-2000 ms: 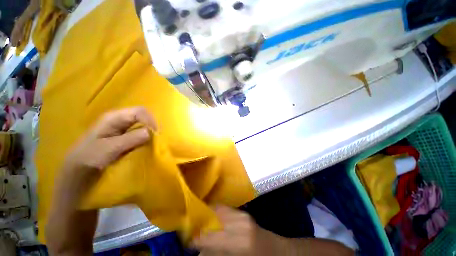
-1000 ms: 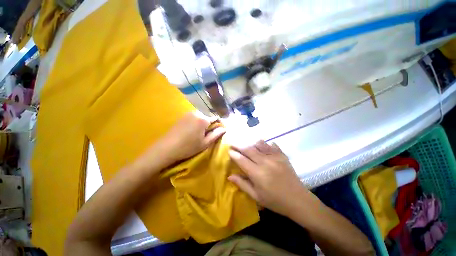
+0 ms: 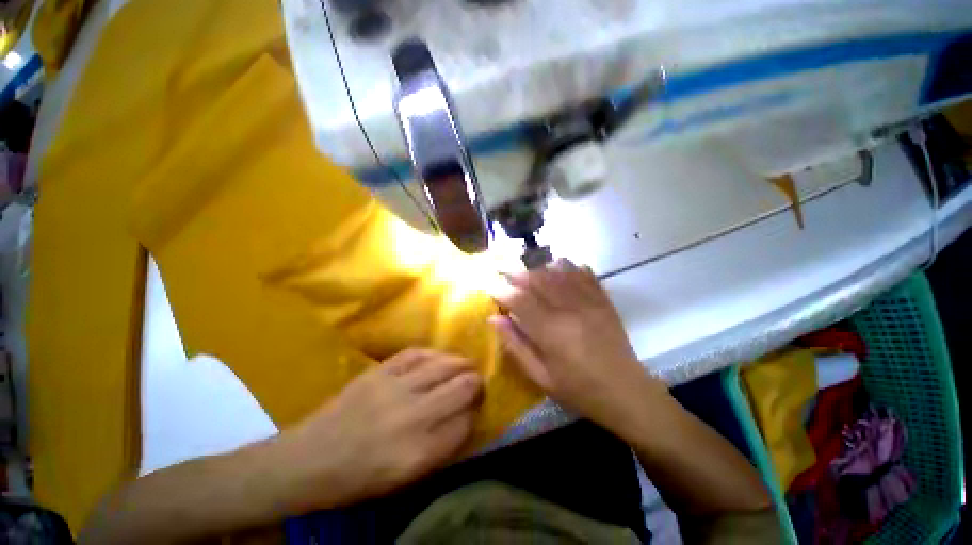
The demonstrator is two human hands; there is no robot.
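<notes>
A mustard-yellow garment piece [image 3: 245, 213] lies on the white machine table, its right end bunched under the lit needle area. My left hand [image 3: 416, 410] rests on the cloth near the front edge, fingers curled at a fold; whether it pinches the cloth is unclear. My right hand [image 3: 576, 335] lies right of the needle, fingertips at the cloth's right edge, close to the presser foot. The sewing machine head [image 3: 512, 64] stands behind, with a shiny curved guard [image 3: 432, 128]. The needle is lost in glare.
A stack of long yellow pieces [image 3: 80, 319] lies at the left. A green basket [image 3: 927, 373] at the lower right holds yellow, red and pink scraps and a white roll. A yellow scrap [image 3: 787, 198] hangs by a thin rod. The ribbed table edge [image 3: 725, 344] curves in front.
My left hand has moved from the needle area down towards the front edge. My right hand stays beside the needle. The bunched cloth now lies flatter. The view has shifted closer to the machine.
</notes>
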